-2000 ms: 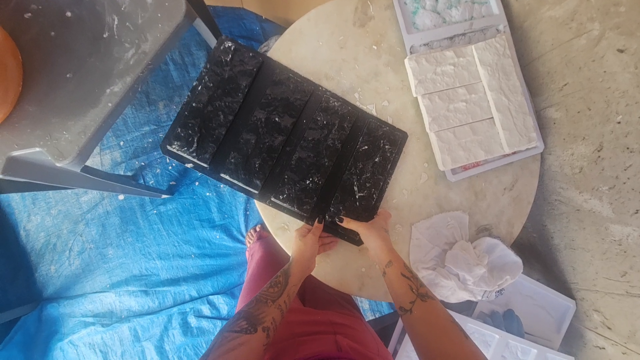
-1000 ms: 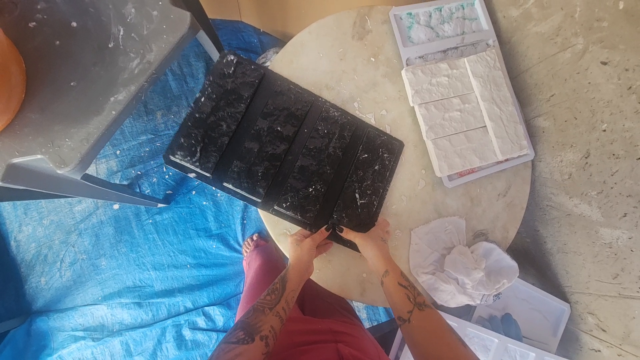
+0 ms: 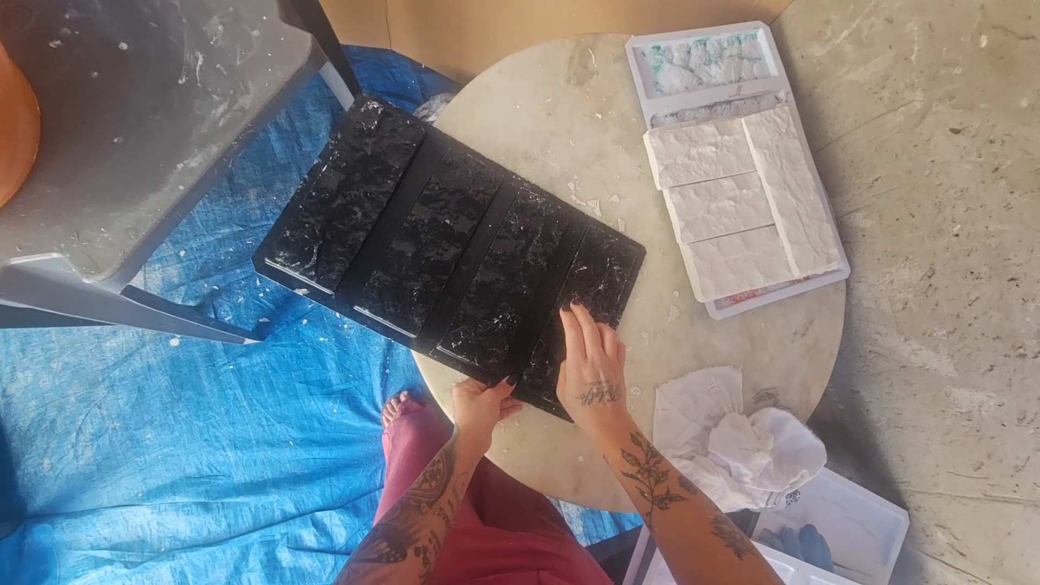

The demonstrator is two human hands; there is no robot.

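Note:
A black plastic mould tray (image 3: 467,260) with four stone-textured recesses and white flecks lies tilted across the round table (image 3: 561,106), its left part jutting past the table's edge. My left hand (image 3: 482,410) pinches the tray's near edge between thumb and fingers. My right hand (image 3: 595,366) lies with its fingers on the textured recess at the tray's right end. Several white cast stone-textured tiles (image 3: 723,199) rest on a white mould tray (image 3: 829,244) at the table's right.
A crumpled white cloth (image 3: 731,439) sits at the table's near right edge, above white trays (image 3: 881,520) and blue-grey gloves (image 3: 800,548). A grey plastic table or stool (image 3: 162,106) with an orange object (image 3: 16,126) stands left, over a blue tarp (image 3: 203,422). Plaster crumbs lie about the tray.
My right hand has moved from the black tray's near edge up onto its textured surface. My left hand still grips the near edge.

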